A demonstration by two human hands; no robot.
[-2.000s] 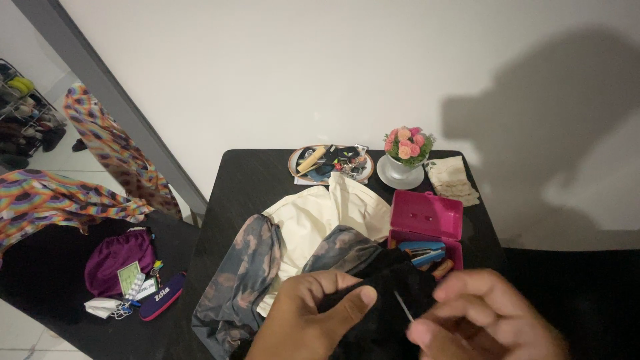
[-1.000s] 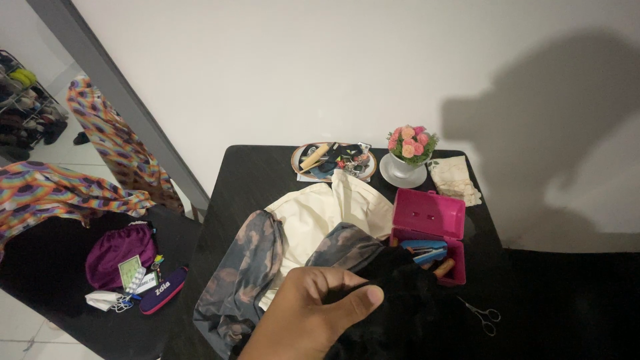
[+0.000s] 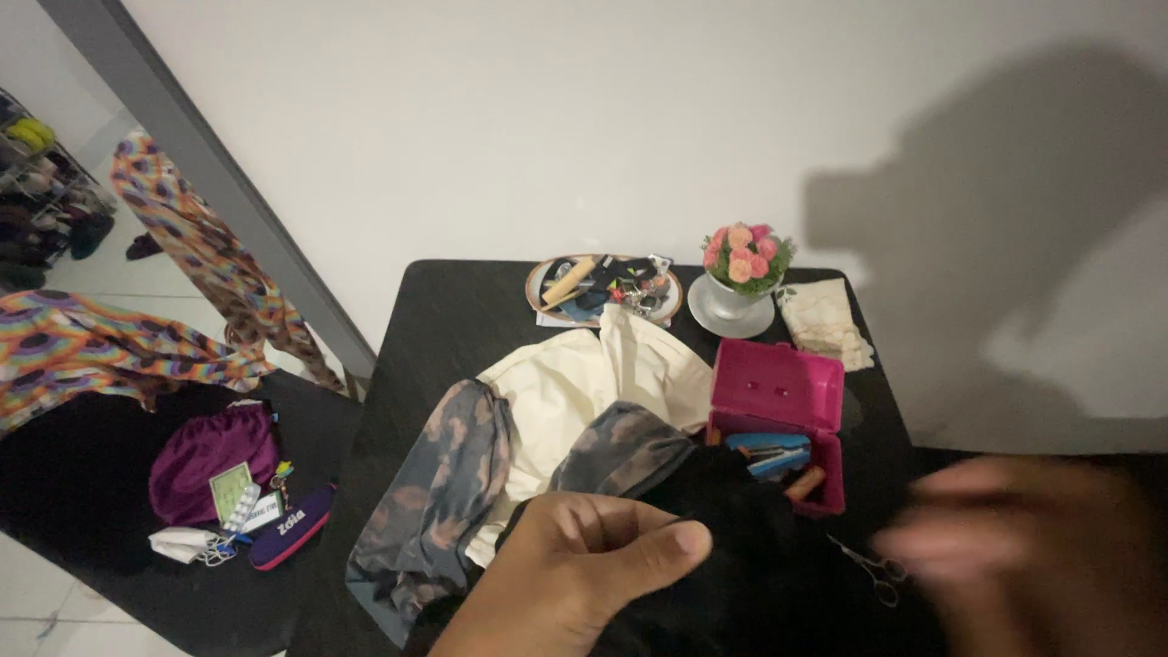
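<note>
My left hand (image 3: 593, 566) pinches black fabric (image 3: 739, 557) between thumb and forefinger, low in the middle of the view. My right hand (image 3: 1031, 547) is blurred at the lower right, to the right of a small pair of metal scissors (image 3: 878, 573) lying on the black table; whether its fingers hold anything cannot be made out. Just beyond the black fabric stands a lidded pink plastic box (image 3: 776, 388), its lid raised, with blue-handled tools (image 3: 776, 453) and an orange-brown item inside. Camouflage-like patterned fabric (image 3: 438, 502) and cream cloth (image 3: 557, 392) lie to the left.
Along the table's back edge are an oval tray (image 3: 677, 301) of small items, a flower pot (image 3: 735, 306) on a saucer and a folded cream cloth (image 3: 821, 319). At left, a purple pouch (image 3: 205, 456), a dark case (image 3: 294, 529) and a white mask (image 3: 182, 545) lie on a black surface.
Two seconds ago my right hand was near the black fabric with a thin metal object; it then left the view and is now back at the lower right. My left hand keeps its pinch.
</note>
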